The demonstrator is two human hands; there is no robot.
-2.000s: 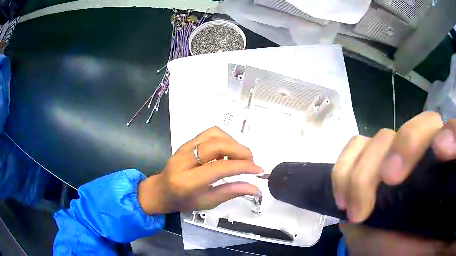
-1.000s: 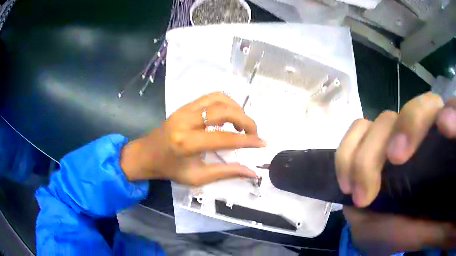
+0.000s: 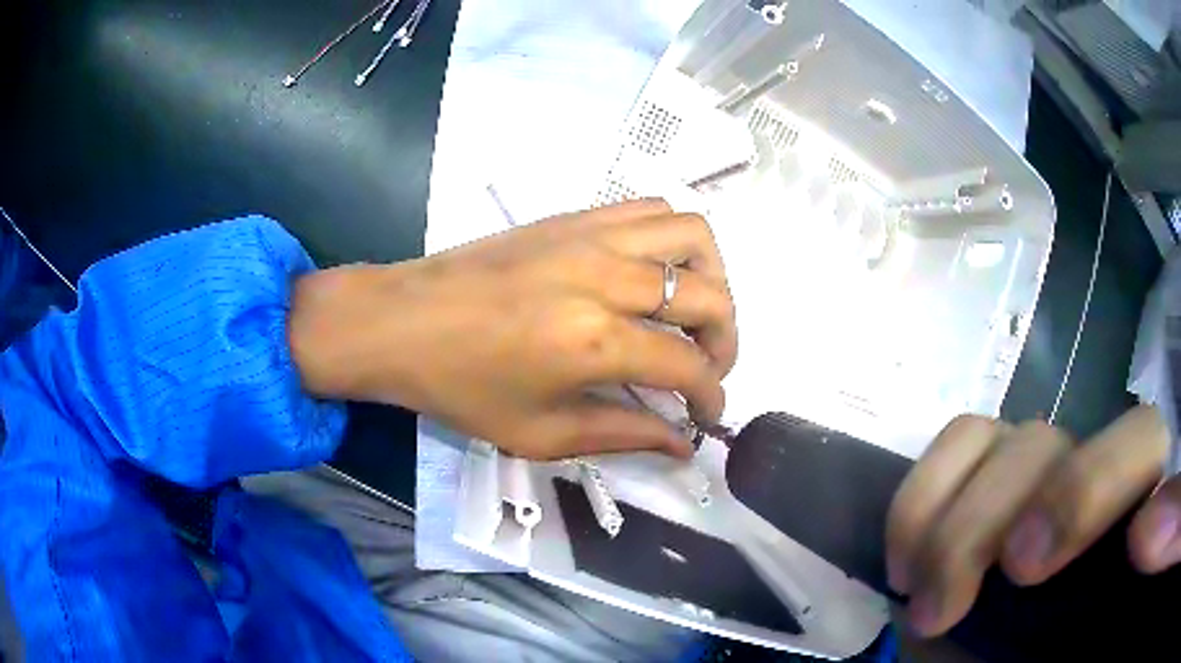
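A white housing shell [image 3: 907, 292] lies open side up on a white foam sheet [image 3: 518, 78]. A black strip [image 3: 674, 550] runs along its near edge. My left hand [image 3: 557, 330], bare with a ring, reaches into the shell. Its thumb and index fingertips meet around a tiny dark piece at the screwdriver's tip; a thin lead shows by the fingers. My right hand [image 3: 1023, 518] is wrapped around a thick black electric screwdriver [image 3: 822, 486], held slanting. Its bit points left to my left fingertips. The exact contact is partly hidden by the fingers.
Several thin wire leads [image 3: 376, 39] with pale tips lie on the dark bench surface [image 3: 246, 143] at the upper left. Pale rails and grey-white panels [image 3: 1114, 52] stand at the upper right. My blue sleeve [image 3: 194, 350] rests over the near left edge.
The shell appears larger and higher in view, and the screw dish has left the picture. My left fingertips have closed together at the bit. The screwdriver now slants more.
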